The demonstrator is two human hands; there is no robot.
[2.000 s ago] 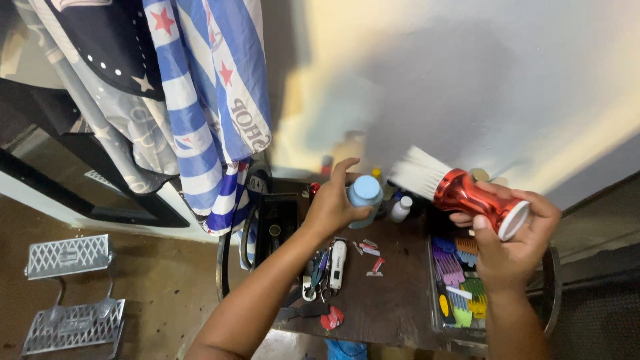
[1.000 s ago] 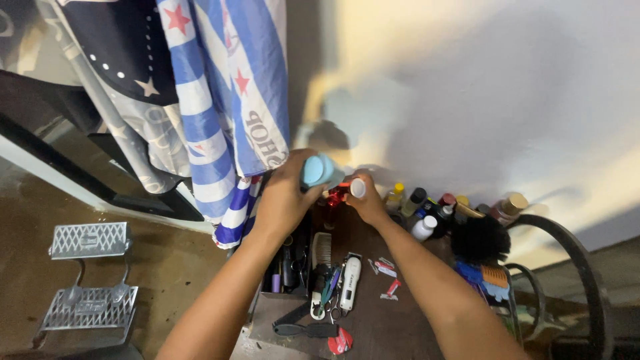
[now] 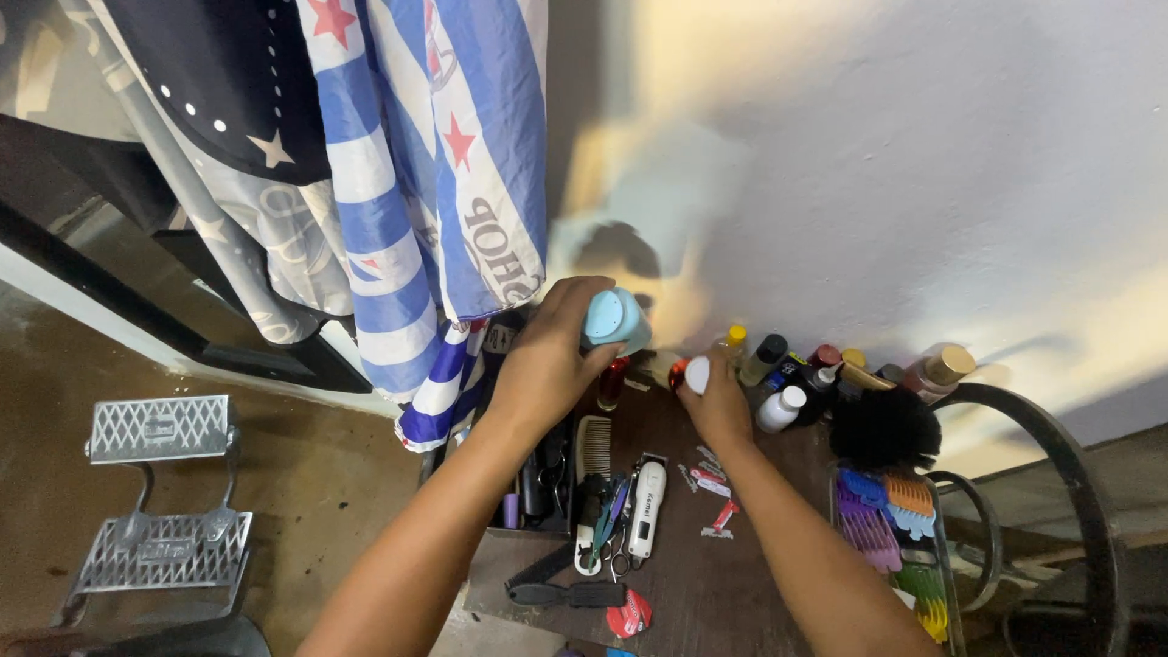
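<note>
My left hand holds a light blue powder bottle, its perforated top facing up, above the back of a dark wooden table. To its right, my right hand grips the red handle of a neck duster brush; its white end faces me, and its bristles are mostly hidden. Nearer to me on the table are a white hair clipper, a comb, scissors and small red and white pieces.
Several bottles line the wall at the back right, beside a black fluffy brush. Coloured clipper guards fill a tray at the right. Striped barber capes hang at the left. A metal footrest stands below left.
The brush in my right hand has moved left and down, from over the clipper guards to the back of the table. The blue bottle stays in my left hand. The view has shifted somewhat.
</note>
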